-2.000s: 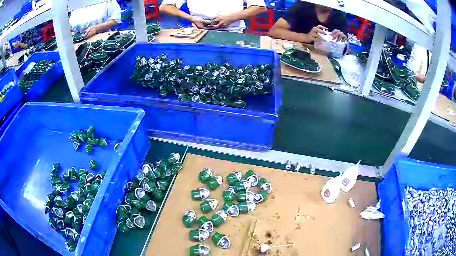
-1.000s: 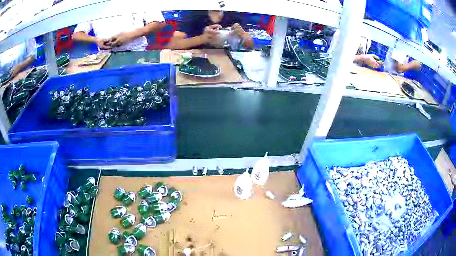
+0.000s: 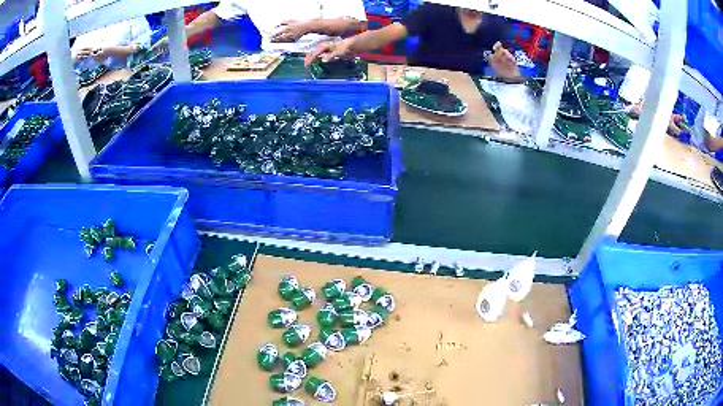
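Neither of my hands is in the picture. Several green caps with silvery faces [image 3: 326, 318] lie on the tan work board [image 3: 476, 361]. A small tan jig [image 3: 380, 390] is at the board's near edge, cut off by the frame, with a pale piece and a thin stick on it. More green caps [image 3: 196, 312] are piled between the board and the left blue tote [image 3: 162, 258]. The right blue tote [image 3: 593, 277] holds many silver-white pieces [image 3: 670, 341]. Two white pointed bottles [image 3: 504, 291] are at the board's right.
A back blue tote [image 3: 293, 208] heaped with green caps stands beyond the board. White frame posts [image 3: 634, 151] rise at left and right. Crumpled white tissue [image 3: 564, 331] lies beside the right tote. People sit opposite; one person's arm [image 3: 369, 41] reaches across a green assembly.
The view swung right, then back left, showing more of the right tote in between. Opposite, a dark-sleeved person's arm now reaches sideways and the white item once held there is gone from those hands.
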